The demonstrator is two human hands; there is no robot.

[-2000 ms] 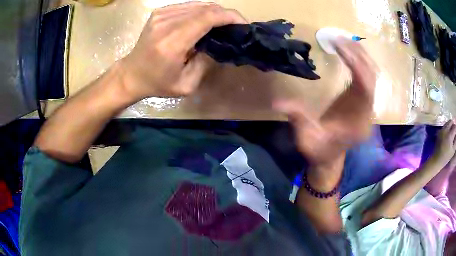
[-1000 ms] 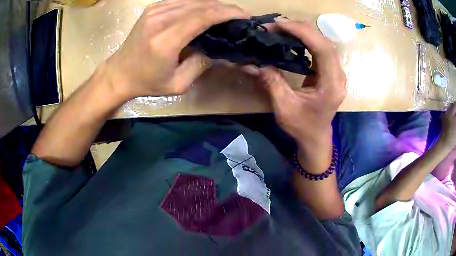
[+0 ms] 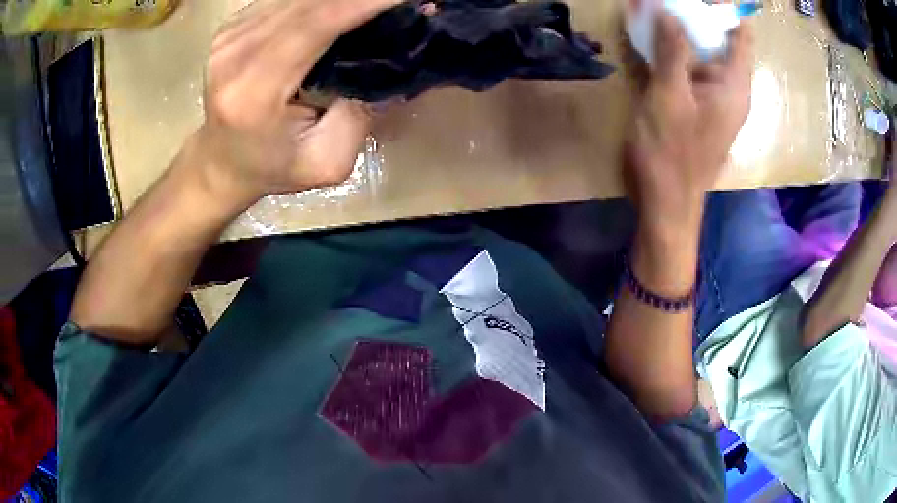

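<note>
A bunch of thin black pieces with ragged edges [image 3: 462,49] is above the tan tabletop [image 3: 511,147] near the top of the view. My left hand [image 3: 285,108] grips its left end; the fingertips are partly cut off by the top edge. My right hand [image 3: 688,118] is around the white squeeze bottle [image 3: 703,25] at the upper right, with fingers on both sides of it. A bit of its blue tip shows at the top edge.
A yellow-labelled object [image 3: 89,14] is at the top left, above a dark panel [image 3: 81,138] beside a grey machine. More black pieces [image 3: 848,20] and a small white bottle [image 3: 873,120] are at the right. A co-worker in a pale shirt [image 3: 846,393] sits at the right.
My right hand has left the black bunch, moved right and taken hold of the white bottle. My left hand still holds the bunch, now higher in the view.
</note>
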